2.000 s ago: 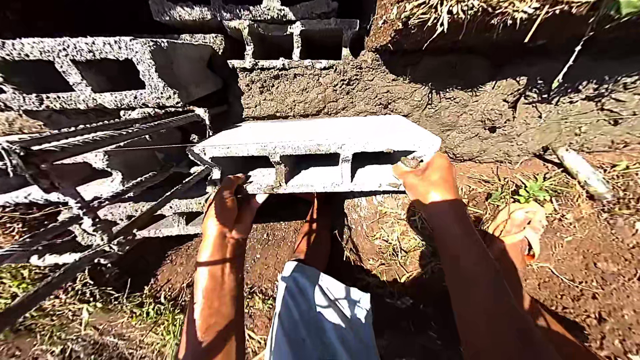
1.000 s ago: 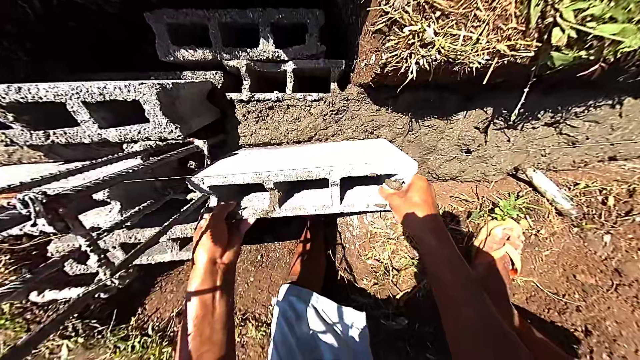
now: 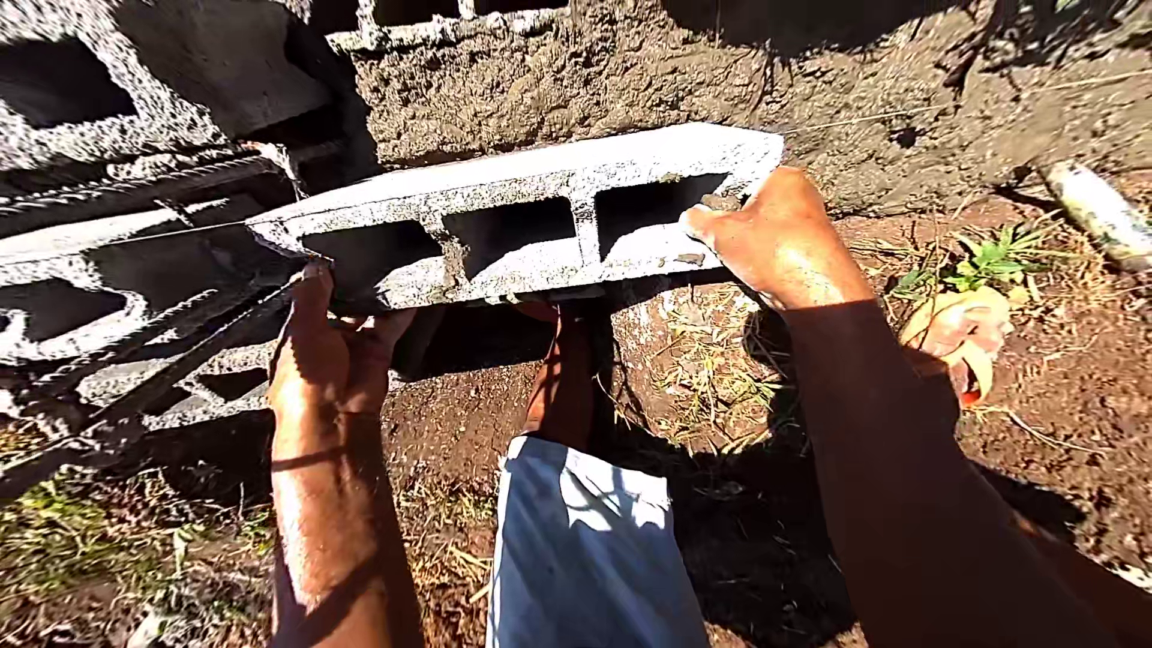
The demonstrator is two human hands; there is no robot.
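Note:
A concrete hollow block (image 3: 585, 202) with several open cells facing me lies lengthwise between my hands. My left hand (image 3: 328, 346) is at its lower left corner, thumb up at the end and fingers under the edge. My right hand (image 3: 774, 238) grips the right end, with the thumb on the web beside the right cell. A thin string line (image 3: 864, 119) runs from behind the block's right end; on the left it reaches the block's left corner (image 3: 189, 231). The block's underside is hidden.
Laid concrete blocks (image 3: 81, 306) and rebar tied with wire (image 3: 162, 360) are close to my left hand. Rough wet mortar or mud (image 3: 540, 99) lies beyond the block. At right are a pale cylindrical object (image 3: 1102, 211), green weeds (image 3: 994, 256) and my foot (image 3: 958, 333).
Both hands keep hold of the block throughout. Its right end now sits higher in view than its left, where before it looked nearly level. The view has shifted.

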